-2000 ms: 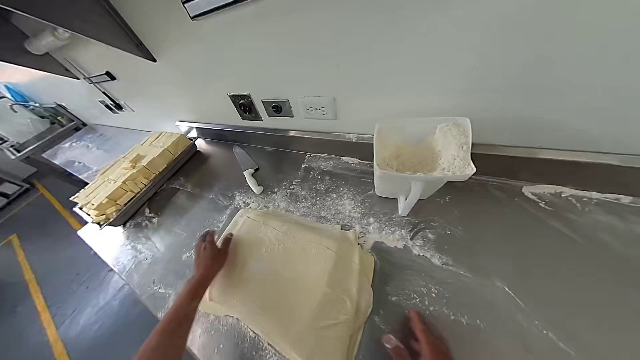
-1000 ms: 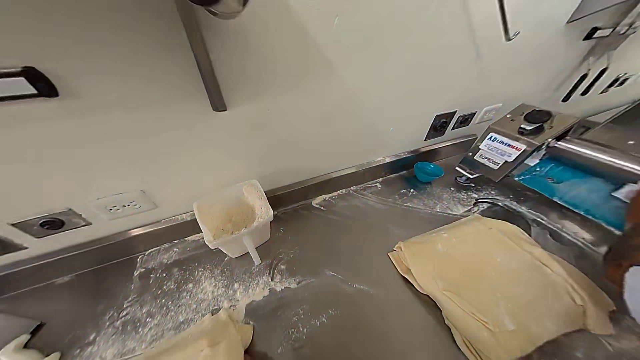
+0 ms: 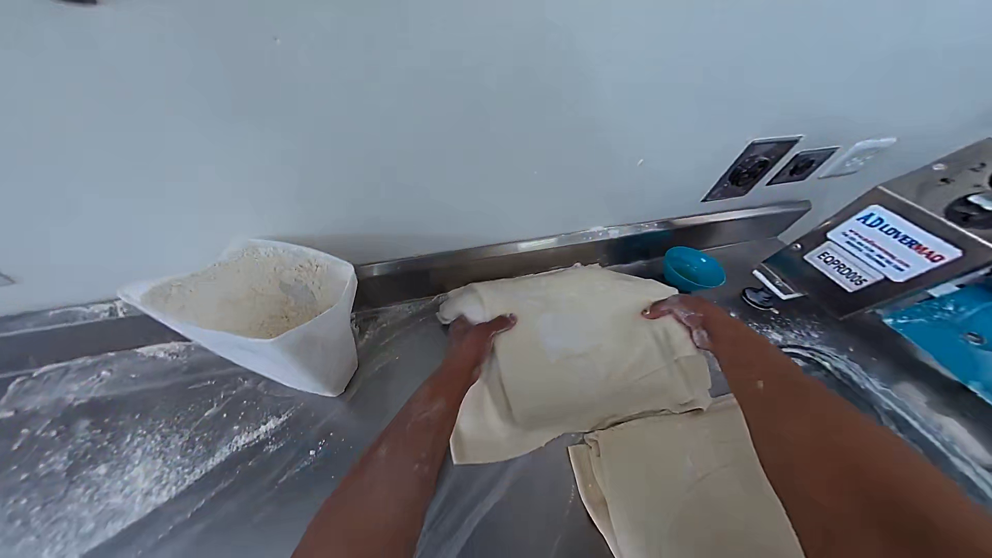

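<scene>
A folded sheet of pale dough (image 3: 581, 356) is held between my two hands over the steel worktop. My left hand (image 3: 477, 333) grips its left side, thumb on top and the other fingers partly hidden beneath. On the right edge my right hand (image 3: 686, 316) has hold of it the same way, with flour on the fingers. The near edge of this dough hangs loose. A second folded stack of dough (image 3: 690, 480) lies on the worktop nearer to me, partly behind my right forearm.
A white plastic container of flour (image 3: 325, 349) stands left on the floured steel worktop (image 3: 232, 480). Behind the dough are a blue bowl (image 3: 694, 269) and the steel backsplash (image 3: 496, 263). A steel dough machine (image 3: 868, 201) with a blue part (image 3: 949, 329) is at the right.
The view has swung widely. One second ago a dough stack lay flat on the worktop right of the flour container; now both my hands grip a folded dough sheet there.
</scene>
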